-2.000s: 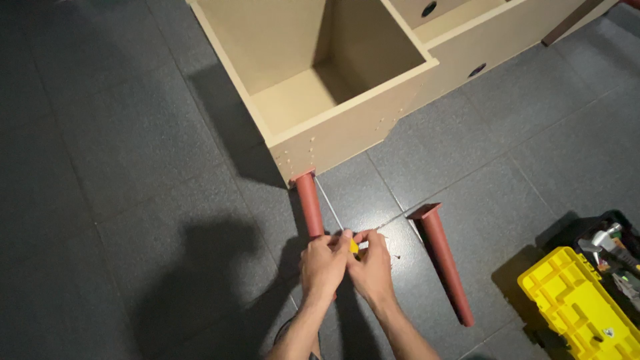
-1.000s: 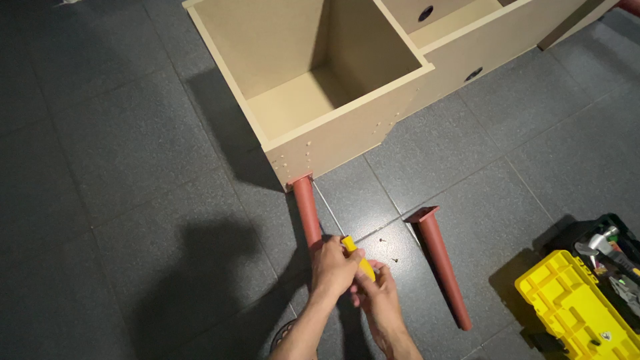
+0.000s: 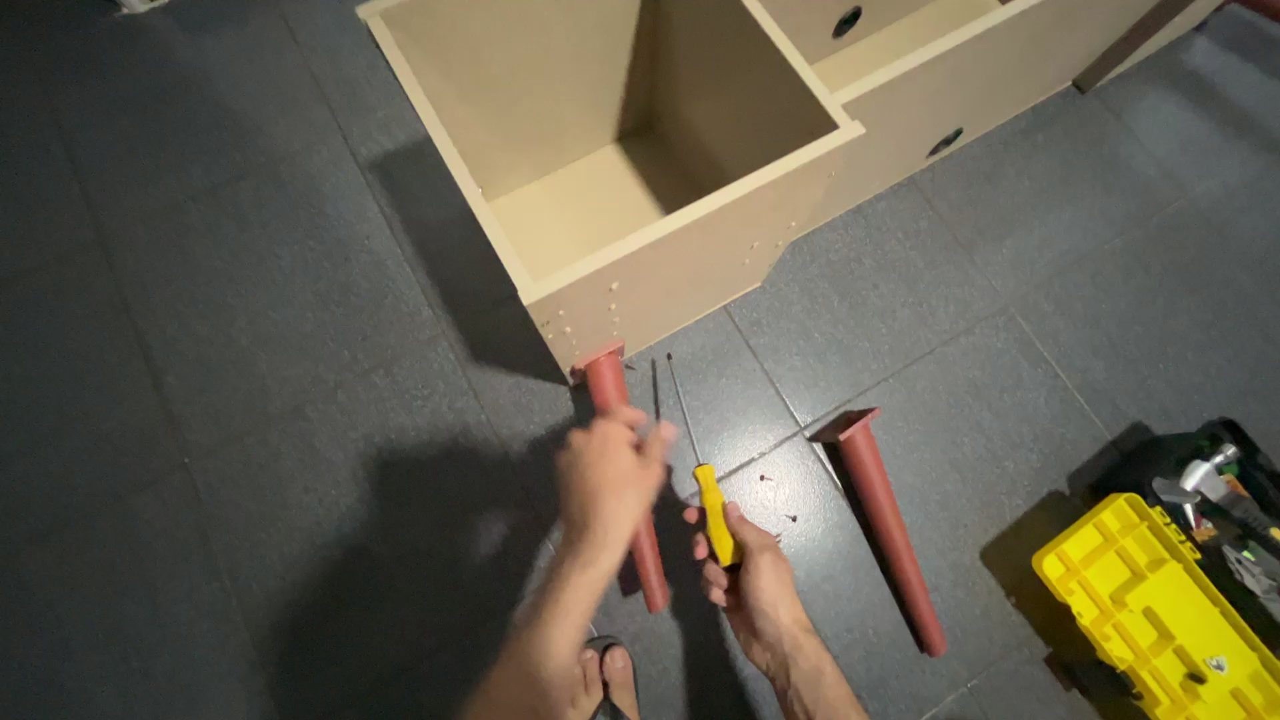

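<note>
A wooden cabinet (image 3: 690,235) lies on the floor, its open compartment facing up. Against the lower corner of its side panel stands the square plate of a red tapered furniture leg (image 3: 648,565); a screw sticks out beside the plate. My left hand (image 3: 612,475), slightly blurred, is over the middle of this leg; whether it touches the leg is unclear. My right hand (image 3: 755,590) holds a yellow-handled screwdriver (image 3: 716,515) by the handle, its shaft pointing toward the cabinet. A second red leg (image 3: 890,530) lies on the floor to the right.
Small screws (image 3: 791,518) lie on the grey tiles between my right hand and the second leg. At the lower right are a yellow toolbox lid or tray (image 3: 1150,600) and a black box with tools, including a hammer (image 3: 1210,468). My sandalled foot (image 3: 610,675) is below.
The screwdriver, earlier at both hands, is now in my right hand alone, with its handle lower and its tip away from the leg's plate. My left hand has moved up along the leg.
</note>
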